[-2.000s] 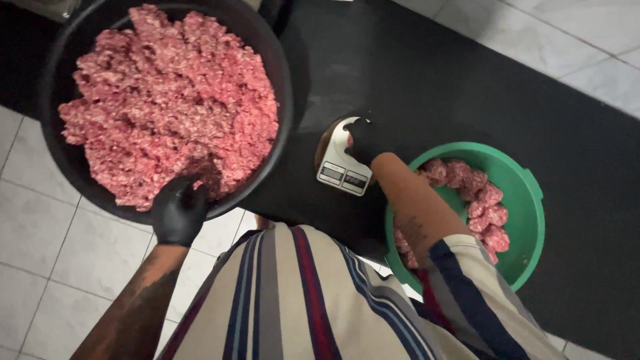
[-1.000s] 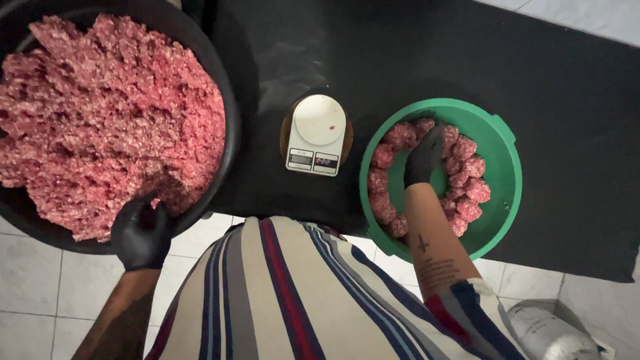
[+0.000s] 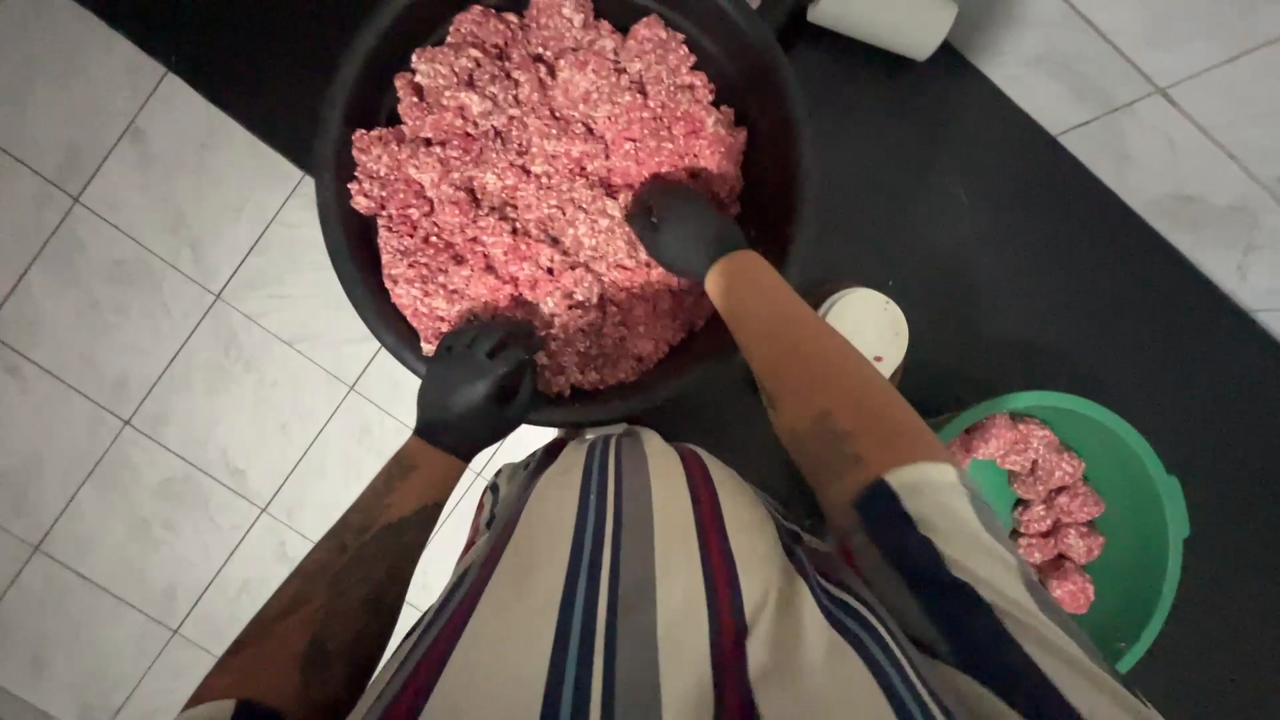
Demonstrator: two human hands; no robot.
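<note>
A large black tub holds a big mass of raw ground meat. My left hand, in a black glove, rests at the tub's near edge with its fingertips against the meat. My right hand, gloved the same way, presses into the meat on its right side; the fingers are partly sunk or curled out of sight. Whether either hand grips a portion cannot be made out. Right of the tub stands a kitchen scale with a round white plate, partly behind my right forearm. A green plastic basin holds several meatballs.
Everything stands on a black work surface. A white cylindrical object lies at its far edge. Light floor tiles show at the left and the upper right. My sleeve partly covers the green basin.
My right hand has moved from the green basin to the meat in the black tub. My left hand remains at the tub's near side. The view has swung left.
</note>
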